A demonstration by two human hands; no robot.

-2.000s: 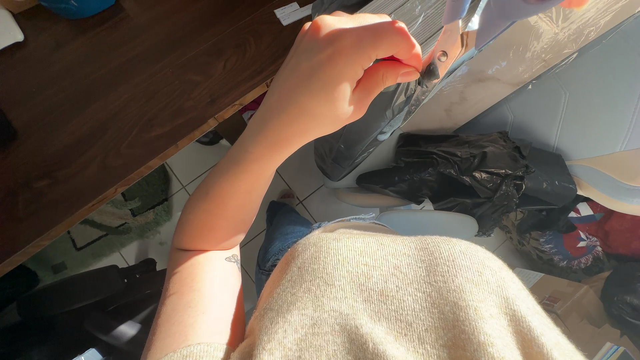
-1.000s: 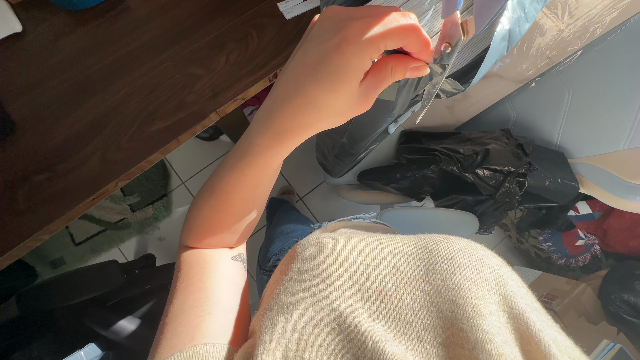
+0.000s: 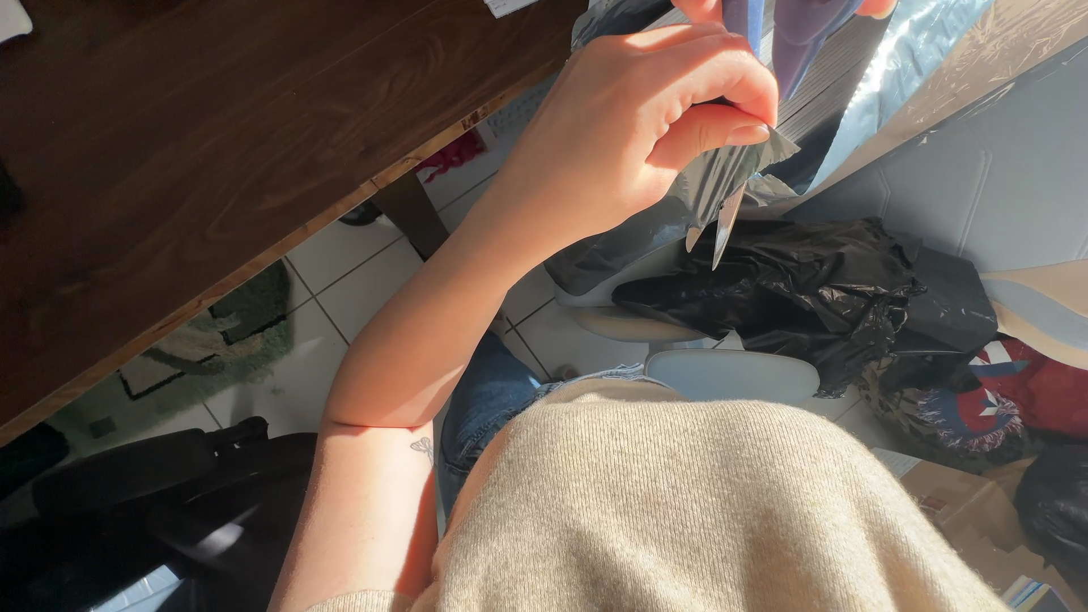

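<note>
My left hand [image 3: 654, 119] pinches the edge of a dark grey plastic film [image 3: 722, 174] between thumb and forefinger. Scissors with blue-purple handles [image 3: 807, 38] enter from the top, and their metal blades [image 3: 724, 225] stick out below the film, slightly apart. Around the handles, only a few fingertips of my right hand [image 3: 875, 7] show at the top edge; the rest lies out of frame. The film's shiny, light blue-silver side [image 3: 884, 93] lies to the right, beside a grey ribbed surface [image 3: 829, 85]. The blades' pivot is hidden.
A dark wooden tabletop [image 3: 255, 110] fills the upper left. Below the hands lie a crumpled black plastic bag [image 3: 790, 280] and a light grey chair part [image 3: 731, 374]. A grey padded panel [image 3: 960, 178] stands right. Cardboard boxes [image 3: 952, 501] are lower right, a black chair [image 3: 170, 501] lower left.
The scissors have moved downward past my left hand, and more of their blades shows below the film. My left hand has kept its pinch, shifting slightly.
</note>
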